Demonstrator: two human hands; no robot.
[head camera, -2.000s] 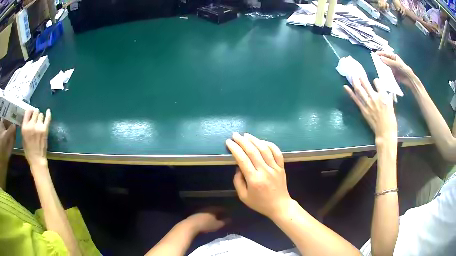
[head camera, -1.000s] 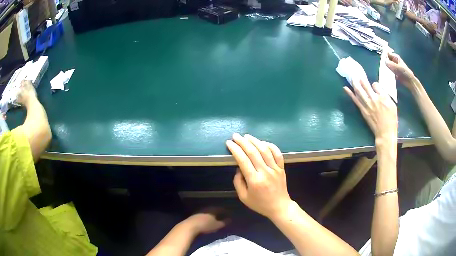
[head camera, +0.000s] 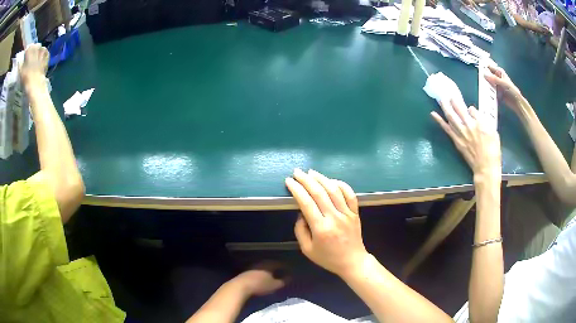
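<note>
My right hand (head camera: 327, 217) rests on the near edge of the dark green worktable (head camera: 252, 120), fingers extended over the top and thumb below the edge. Nothing is seen in it. My left hand (head camera: 259, 281) is low, below the table edge, in shadow. Its fingertips are dark and blurred, and I cannot tell their shape or whether they hold anything. No goods touch my right hand.
At right, a worker's hands (head camera: 477, 135) hold a narrow white carton (head camera: 487, 94) beside a white wrapped product (head camera: 441, 87). At left, a yellow-green-sleeved worker reaches over white cartons (head camera: 14, 117). Folded paper (head camera: 77, 101), a black tray (head camera: 274, 18) and stacked slips (head camera: 448, 39) lie farther off.
The left worker's arm reaches farther up and away, and the cartons there now stand more upright. The right worker's narrow carton has turned more upright. My hands have not visibly moved.
</note>
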